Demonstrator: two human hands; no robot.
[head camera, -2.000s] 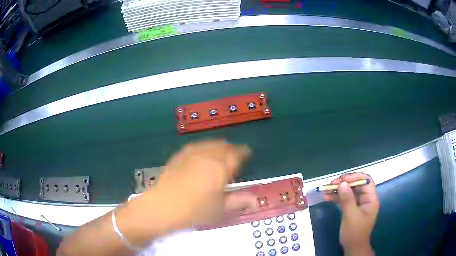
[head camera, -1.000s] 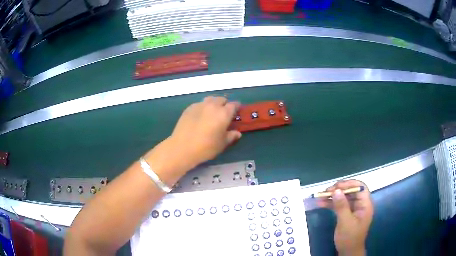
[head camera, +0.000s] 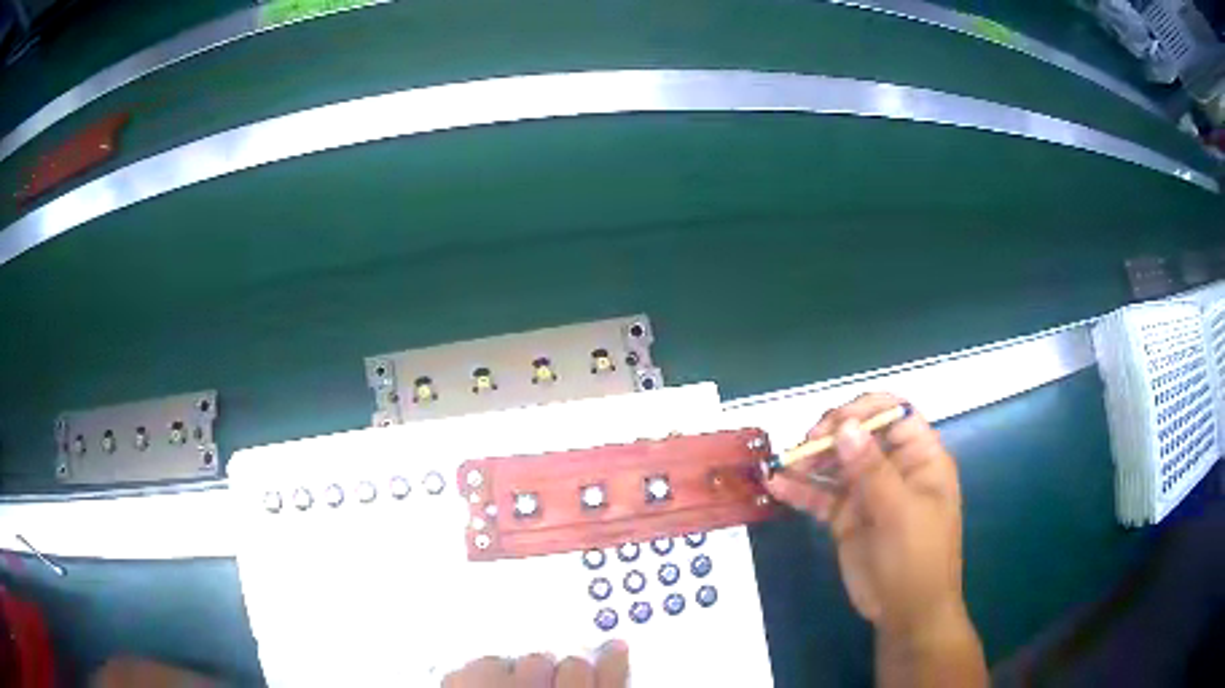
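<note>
A red fixture (head camera: 618, 524) lies on the white component tray (head camera: 349, 578), slightly tilted. Three of its seats show pale round pieces; the rightmost seat looks dark. My right hand (head camera: 880, 504) holds a yellow pen-like tool (head camera: 840, 441) between thumb and fingers, its dark tip at the fixture's right end. My left hand (head camera: 535, 669) is cut off by the bottom edge; only its fingertips show, on the tray's lower part. Whether they hold anything cannot be told. Rows of small round components (head camera: 669, 574) sit on the tray below the fixture, and one row lies to its left.
A grey fixture (head camera: 515, 374) lies on the green belt behind the tray, another grey fixture (head camera: 139, 438) further left. A red fixture (head camera: 75, 156) is on the far belt. A white tray stack (head camera: 1155, 417) stands at right. A thin white stick (head camera: 40, 554) and a red bin (head camera: 24, 642) are at left.
The red fixture my left hand reached on the belt is now on the tray. My left hand has drawn back to the bottom edge. The tool tip now meets the fixture. The view has shifted.
</note>
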